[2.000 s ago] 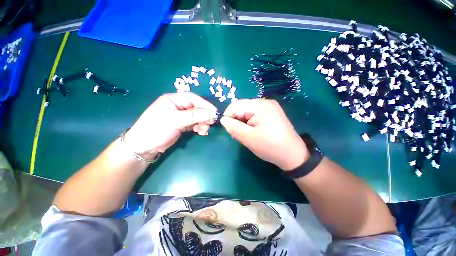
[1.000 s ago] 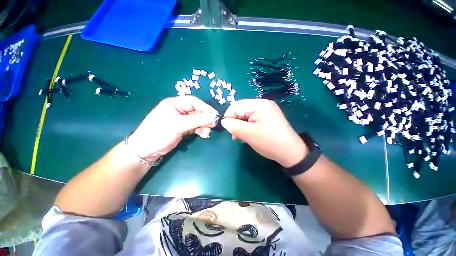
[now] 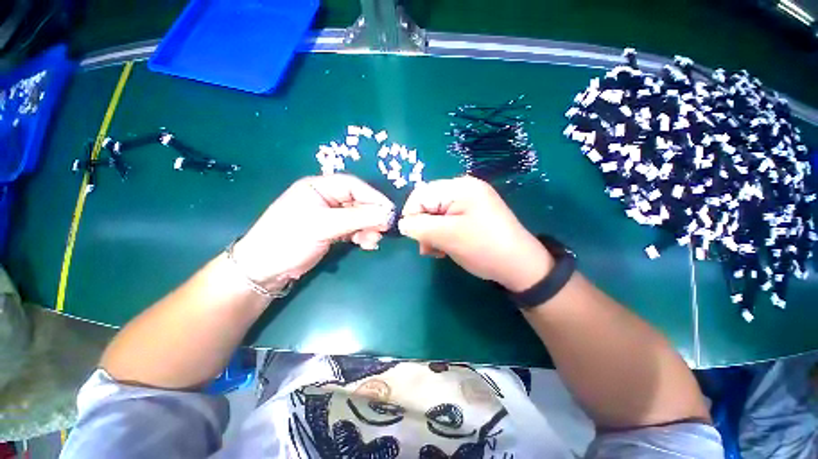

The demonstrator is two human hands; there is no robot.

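My left hand point(image 3: 318, 222) and my right hand point(image 3: 471, 224) meet fingertip to fingertip over the bench. Between them they pinch a tiny dark harness with a white bit point(image 3: 393, 218) at my left fingertips; most of it is hidden by the fingers. Loose white connector housings point(image 3: 392, 163) lie in a small cluster just beyond my hands. A bundle of thin black terminal wires point(image 3: 493, 143) with shiny ends lies to the right of the cluster.
A large harness pile point(image 3: 691, 152) covers the right of the green bench. Set-apart harnesses point(image 3: 184, 154) lie at left near the yellow line point(image 3: 79, 211). A blue tray point(image 3: 235, 45) is at the back edge by the upright post point(image 3: 382, 25). Another blue tray point(image 3: 40, 112) is at far left.
My hands stay together at nearly the same spot, with only slight shifts of the right fingers. The whole view has shifted slightly.
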